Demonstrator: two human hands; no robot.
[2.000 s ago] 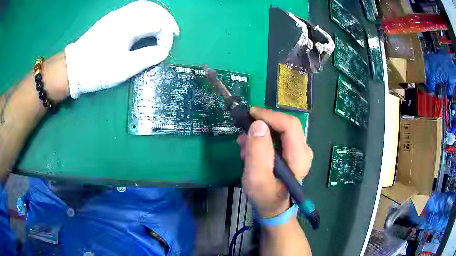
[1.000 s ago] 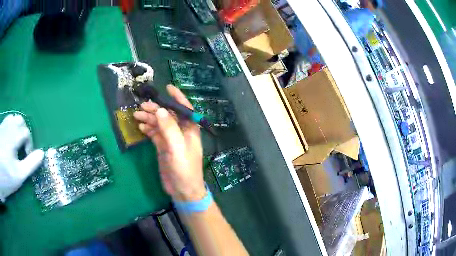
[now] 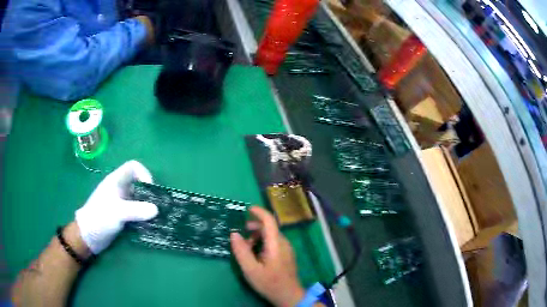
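A green circuit board [image 3: 186,222] with silvery-white solder points lies between my two hands over the green mat. My left hand [image 3: 117,207], in a white knit glove, grips the board's left end, thumb on top. My bare right hand [image 3: 264,255], with a light blue wrist band, has its thumb and fingers at the board's right end. The soldering iron [image 3: 328,208] is parked in its stand [image 3: 264,159], its teal band and cable hanging over the belt edge. The yellow-brown sponge [image 3: 290,204] sits at the stand's near end.
A green-flanged solder spool [image 3: 88,129] stands at the far left, its wire trailing to my glove. A black container [image 3: 193,75] is on the mat's far side. Another person's blue sleeve [image 3: 66,45] is beyond. The dark belt [image 3: 324,150] carries several boards. Red objects and cardboard boxes [image 3: 498,198] lie right.
My right hand has let go of the soldering iron, now in the stand, and moved to the board's right end. The view has shifted, bringing in the spool and the other person's sleeve.
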